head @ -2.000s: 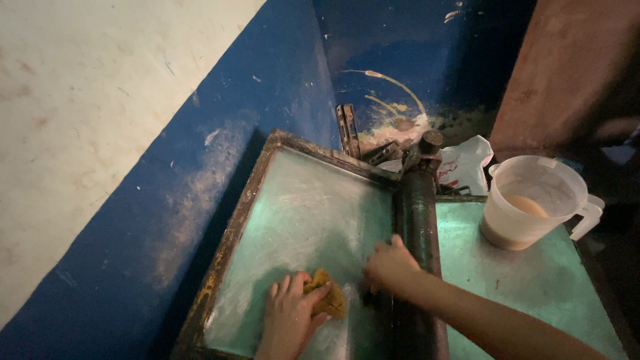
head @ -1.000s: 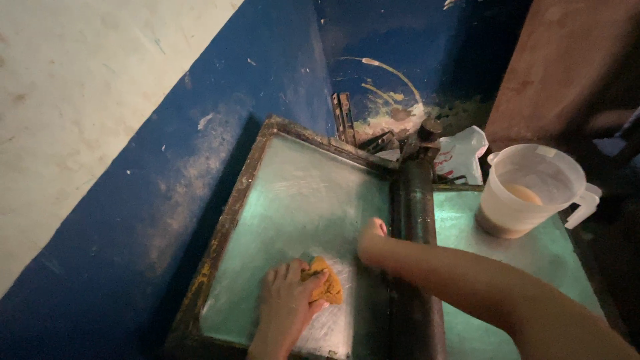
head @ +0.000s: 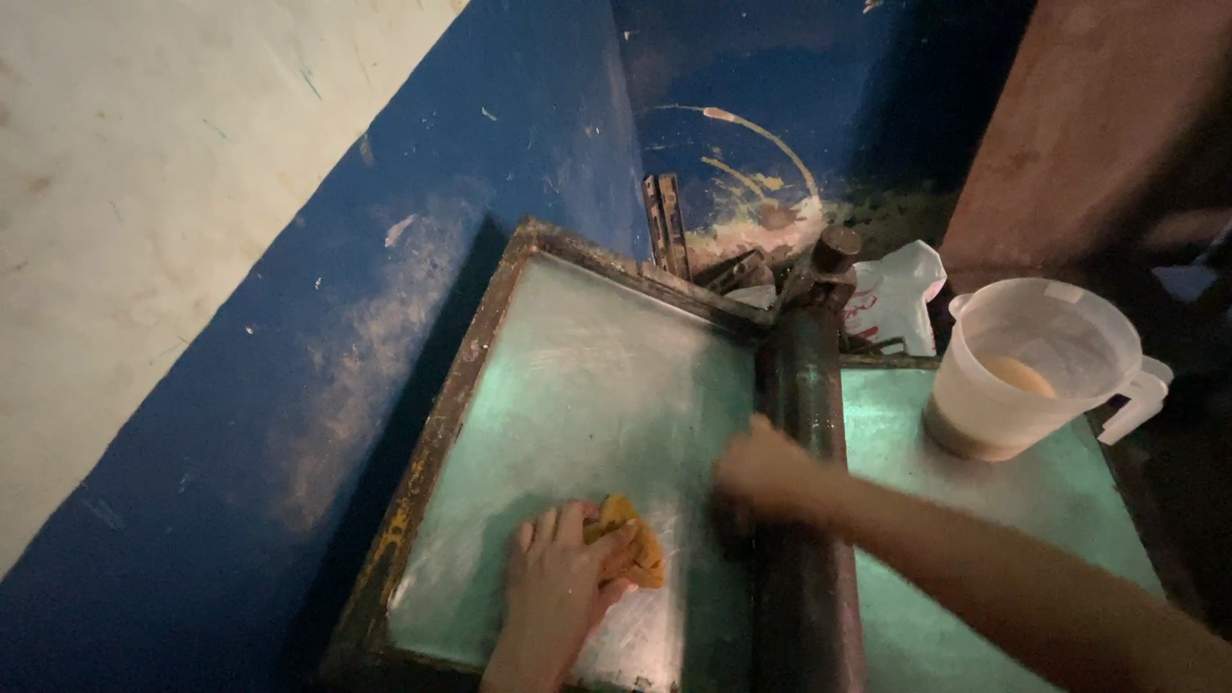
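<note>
My left hand (head: 566, 563) rests on the framed, glossy flat panel (head: 587, 385) and holds a crumpled yellow-orange cloth or sponge (head: 635, 553) under its thumb and fingers. My right hand (head: 765, 472) is blurred, with its fingers curled, over the panel's right side beside a dark metal cylinder (head: 804, 577). Whether it holds anything cannot be made out. The right forearm crosses over the cylinder and a second glossy panel (head: 972, 539).
A translucent plastic jug (head: 1020, 385) with cloudy liquid stands on the right panel. Behind the cylinder lie a white plastic bag (head: 900, 294) and metal bars (head: 667, 226). A blue wall (head: 385, 289) rises close on the left.
My left hand has stayed on the left panel with the yellow-orange piece, shifting only slightly. The right hand has moved about beside the cylinder.
</note>
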